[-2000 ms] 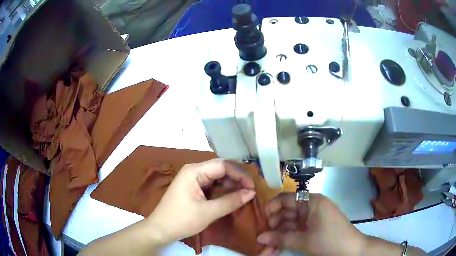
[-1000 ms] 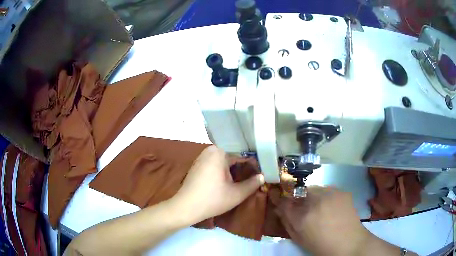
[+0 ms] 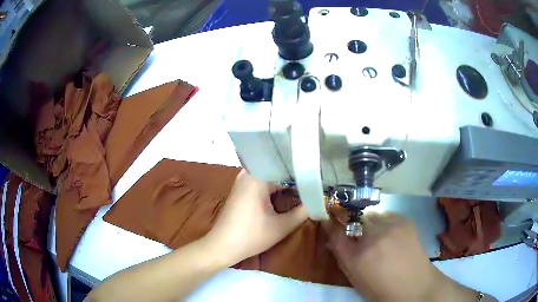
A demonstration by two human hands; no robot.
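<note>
The flat cut panel (image 3: 171, 200) of rust-brown fabric lies left of and in front of the needle area, with creases in its middle. My left hand (image 3: 253, 215) grips fabric just left of the white lever guard, fingertips partly hidden behind it. My right hand (image 3: 380, 250) is on the fabric to the right, under the tension dial (image 3: 366, 194), fingers blurred and partly hidden. Fabric (image 3: 295, 253) spreads between both hands towards the table's near edge. The sewing machine head (image 3: 354, 112) stands over the work and hides the needle and most of the presser foot.
An open cardboard box (image 3: 127, 65) with crumpled pieces (image 3: 76, 135) stands upper left, beside cut panels (image 3: 141, 133). Striped parts (image 3: 23, 236) hang at the lower left. A grey control panel (image 3: 495, 162) is at right, above a rust-brown heap (image 3: 469, 227). Blue material lies behind.
Since two seconds ago, both hands have moved forward to the needle area, and the right hand has turned over, back up. The fabric between them is spread flatter, and the panel has shifted slightly forward.
</note>
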